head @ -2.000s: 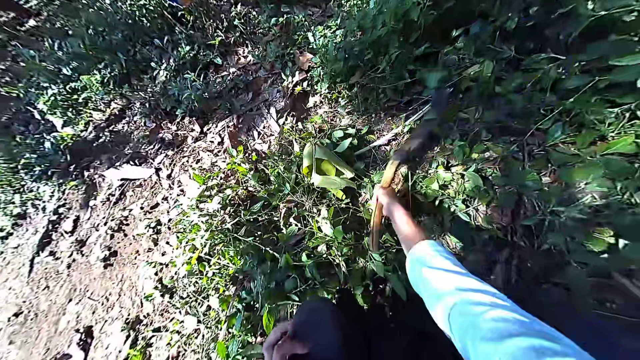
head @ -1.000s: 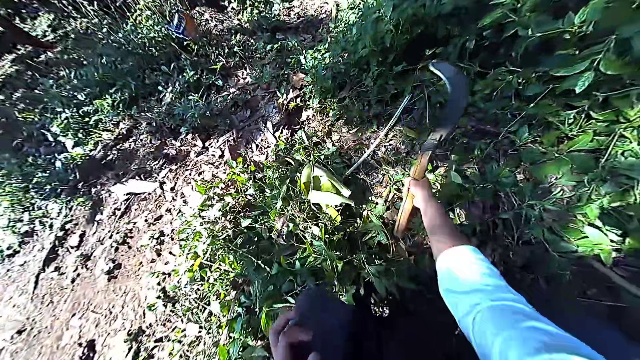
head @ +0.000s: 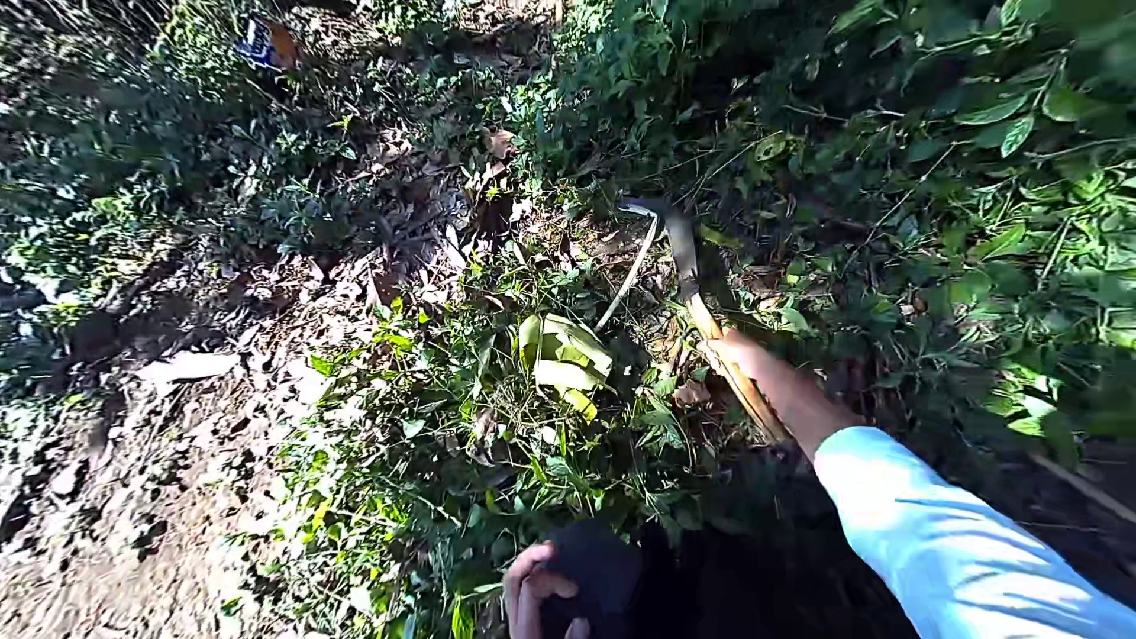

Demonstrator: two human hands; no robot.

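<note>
My right hand (head: pixel 735 353), at the end of a light blue sleeve, is closed around the wooden handle of a billhook (head: pixel 683 253). Its curved blade points up and to the left, beside a thin pale stick (head: pixel 632 273) on the ground. Left of the handle, folded yellow-green leaf pieces (head: pixel 568 355) lie among low plants. At the bottom edge, the curled fingers of my left hand (head: pixel 540 590) rest against a dark rounded thing (head: pixel 590 577); whether they grip it is not clear.
Bare, sunlit soil (head: pixel 177 497) with a pale flat scrap (head: pixel 188 366) runs along the left. Dense leafy plants (head: pixel 1003 231) stand on the right. A blue and orange object (head: pixel 266 44) lies at the upper left, and another stick (head: pixel 1087 486) at the lower right.
The billhook's blade leaned up and to the right one second ago; now it has swung left, its hooked tip by the pale stick. My right hand has kept its hold. My left hand remains low.
</note>
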